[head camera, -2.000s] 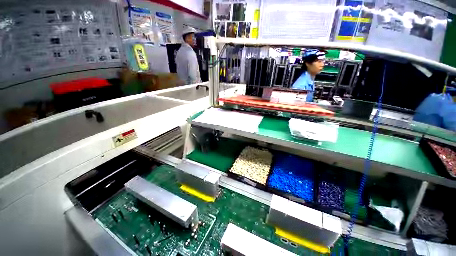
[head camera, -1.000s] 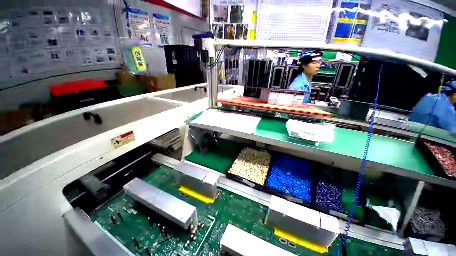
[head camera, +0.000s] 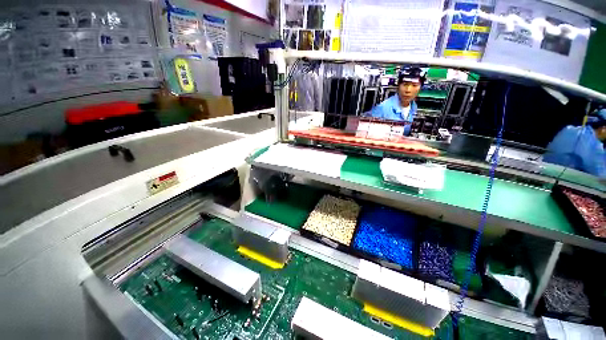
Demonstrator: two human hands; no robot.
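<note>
Neither of my hands is in view. A large green circuit board (head camera: 309, 270) lies flat at the front, cut off by the bottom edge. A long silver heatsink (head camera: 212, 267) lies on its left part, with small upright components (head camera: 154, 287) beside it. A blocky heatsink (head camera: 260, 238) with a yellow strip (head camera: 260, 257) at its base stands behind. A larger blocky heatsink (head camera: 400, 293) with a yellow strip stands to the right. Another long heatsink (head camera: 332, 324) is cut off by the bottom edge.
A white machine housing (head camera: 50, 265) stands at left. Behind the board are bins of cream parts (head camera: 333, 218), blue parts (head camera: 385, 234) and dark purple-blue parts (head camera: 436, 259). A coiled blue cord (head camera: 485, 206) hangs at right. Two people in blue are beyond the green shelf (head camera: 362, 169).
The dark part in the machine opening left of the board has changed to pale rails. The person opposite has turned the head towards the camera. The person in white at the back is gone.
</note>
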